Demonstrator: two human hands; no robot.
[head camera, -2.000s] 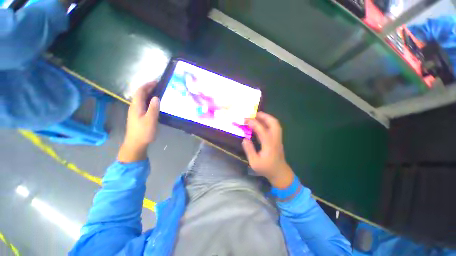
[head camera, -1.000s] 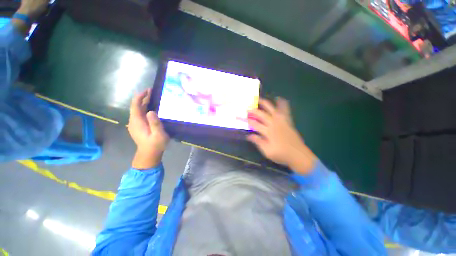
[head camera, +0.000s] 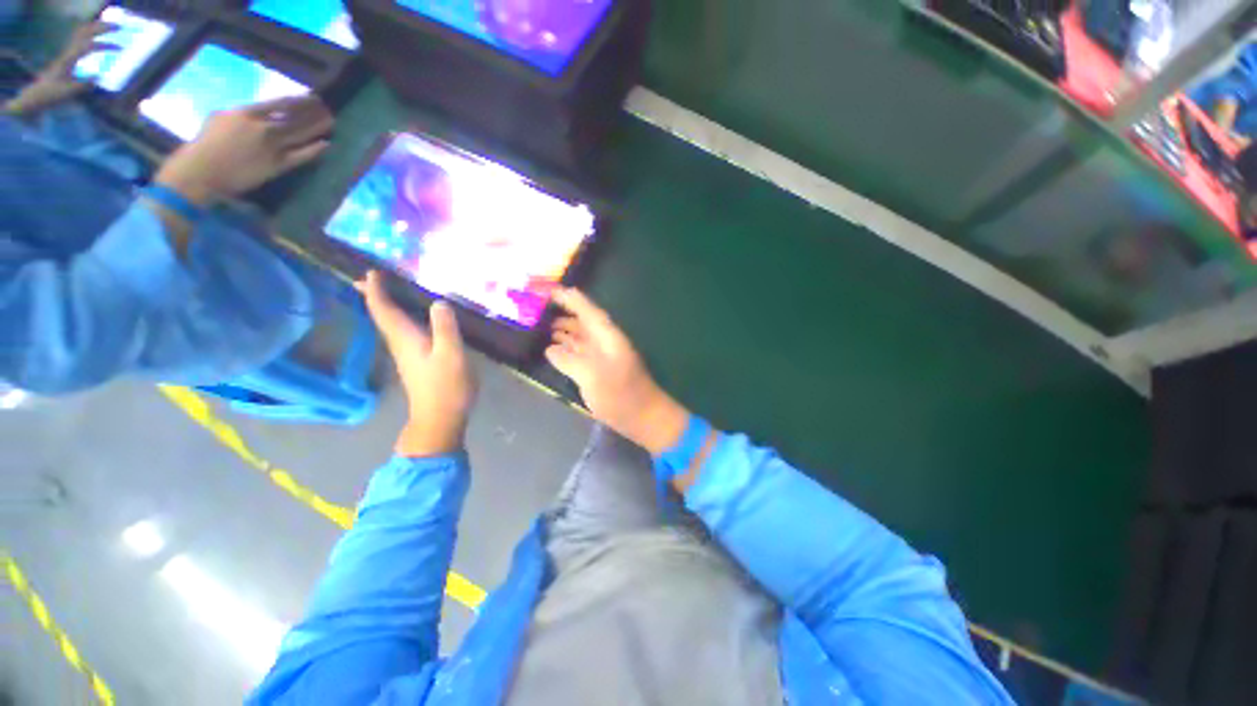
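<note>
A tablet (head camera: 448, 228) with a lit screen showing a bright blue, purple and orange picture lies tilted in view at the left part of the green bench, close to its front edge. My left hand (head camera: 427, 359) is at the tablet's near long edge, fingers spread, thumb up beside the edge; whether it grips the tablet is unclear. My right hand (head camera: 601, 361) is at the near right corner, with a fingertip at the lower right of the screen. The blue wrist band (head camera: 685, 447) is on my right wrist.
A thick black foam stack (head camera: 483, 117) with a lit tablet (head camera: 531, 21) stands behind. A neighbour's hands (head camera: 248, 149) are over lit tablets in a tray at the left. Black foam trays (head camera: 1199, 552) stand at the right. A pale rail (head camera: 855, 207) crosses the bench. A blue stool (head camera: 310, 393) is below.
The tablet and both my hands sit further left in the picture. The screen picture shows more blue and purple. The view has shifted, bringing the lit tablets at the upper left into sight.
</note>
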